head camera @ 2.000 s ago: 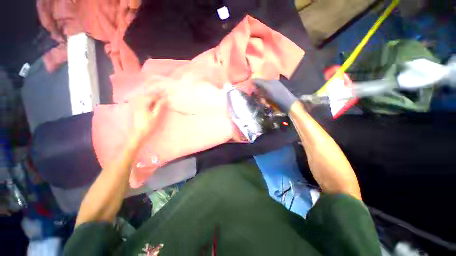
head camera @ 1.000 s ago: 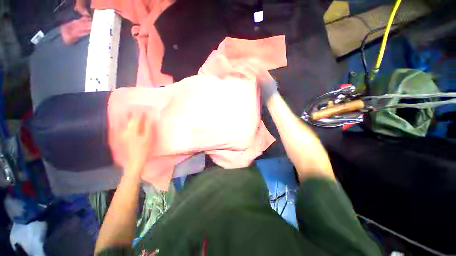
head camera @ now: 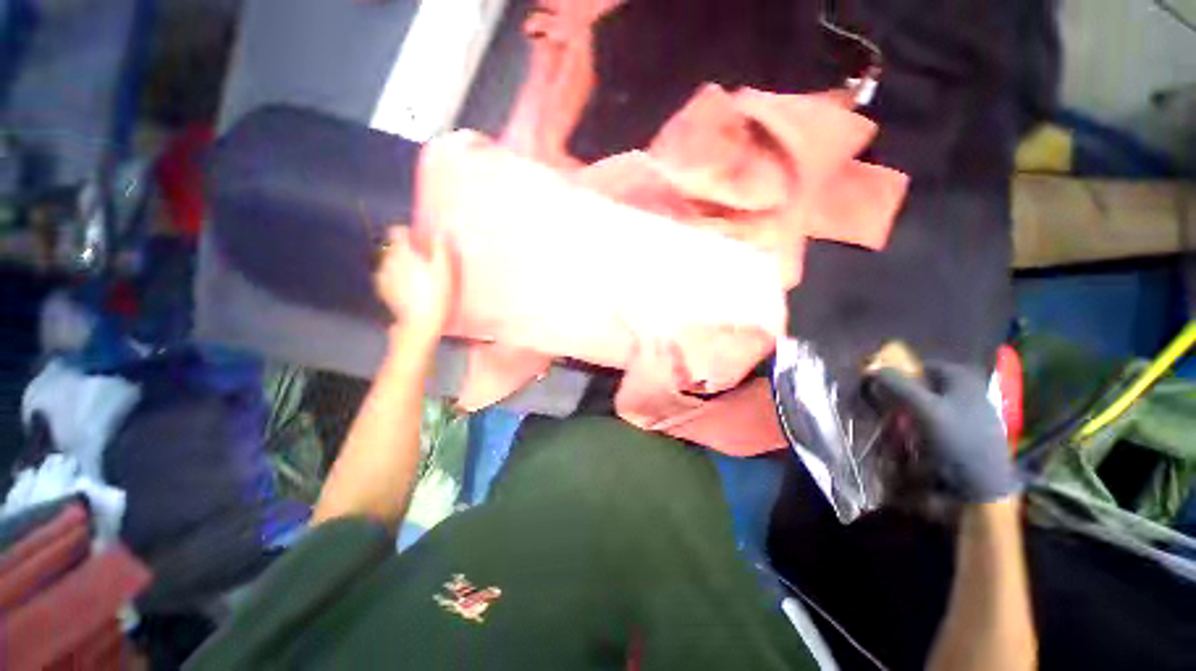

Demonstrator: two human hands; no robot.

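The coral-pink garment (head camera: 590, 262) lies over the dark navy padded form (head camera: 308, 216), whose rounded left end is uncovered. My bare left hand (head camera: 417, 278) rests at the garment's left edge; whether its fingers pinch the cloth is not clear. My gloved right hand (head camera: 938, 426) is closed around the wooden handle of the steam iron (head camera: 826, 426). The iron's silver body is beside the garment's lower right end, over the dark surface. The glove hides part of the iron. The cloth's middle is overexposed.
More coral cloth (head camera: 558, 79) and a white bar (head camera: 439, 66) lie beyond the form. Black cloth (head camera: 708, 46) is behind. A yellow hose (head camera: 1154, 380), whitish hoses (head camera: 1115, 524) and green cloth (head camera: 1049, 354) are at the right. Reddish folded pieces (head camera: 66, 590) are at lower left.
My right hand has left the cloth and taken hold of the iron, which stood at the right. My left hand remains at the garment's left edge. The view has shifted.
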